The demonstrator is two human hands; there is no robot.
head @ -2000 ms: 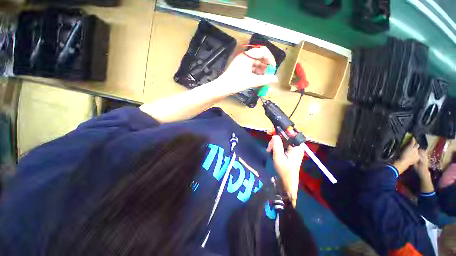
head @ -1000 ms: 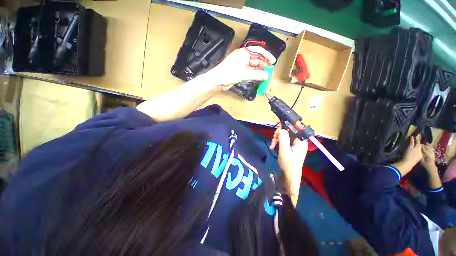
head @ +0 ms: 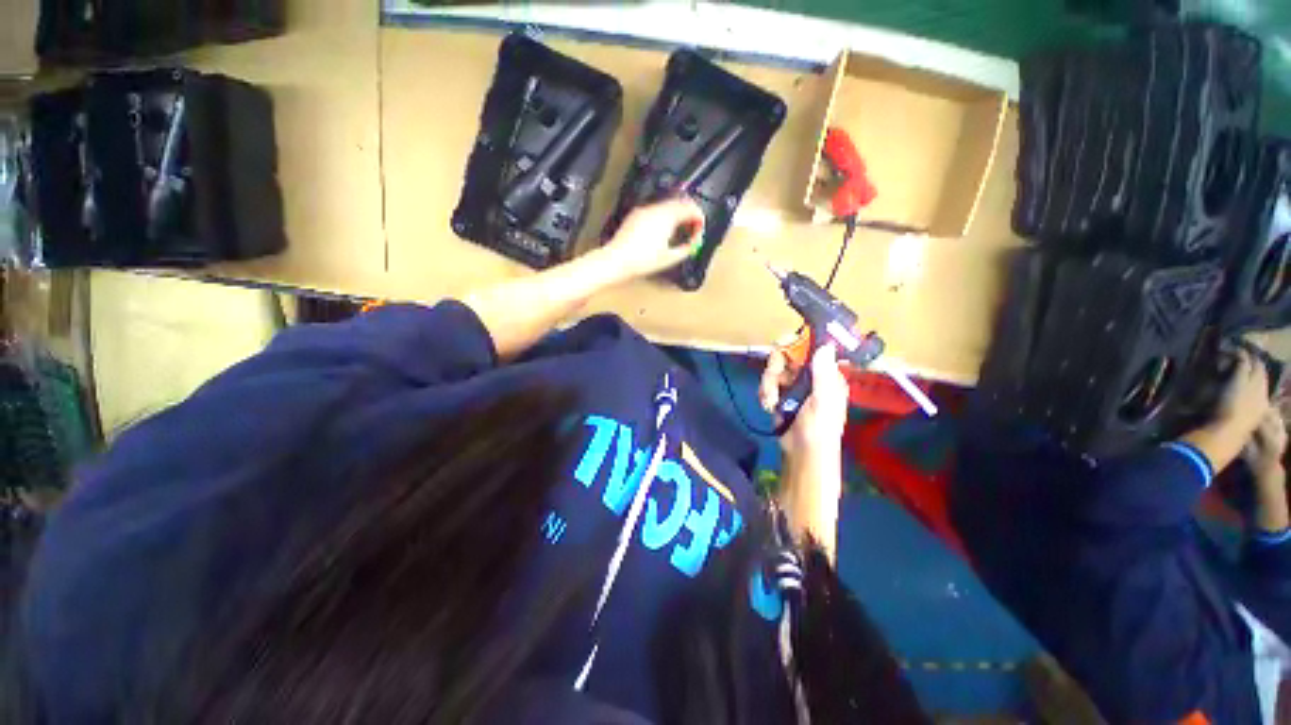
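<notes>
My left hand [head: 660, 237] is at the near end of the right black plastic housing [head: 719, 130]. A small bit of the green cell [head: 695, 247] shows at its fingertips; the rest is hidden by the hand. A second black housing [head: 549, 152] lies to the left, open side up, with ribs and a diagonal channel. My right hand [head: 817, 392] holds the black hot glue gun [head: 828, 315], its nozzle pointing up and left, short of the right housing. A white glue stick [head: 906, 387] sticks out of its back.
A red hot glue gun [head: 850, 176] rests in an open cardboard tray [head: 977, 167] at the right. Black housings [head: 1140, 135] are stacked beyond it. More black housings [head: 213, 170] stand at the left. Another person's hand [head: 1235, 411] and navy sleeve are at the right edge.
My left hand has moved down and left with the green cell, from above the bench to the right housing. The glue gun is now apart from the cell. The view has shifted slightly.
</notes>
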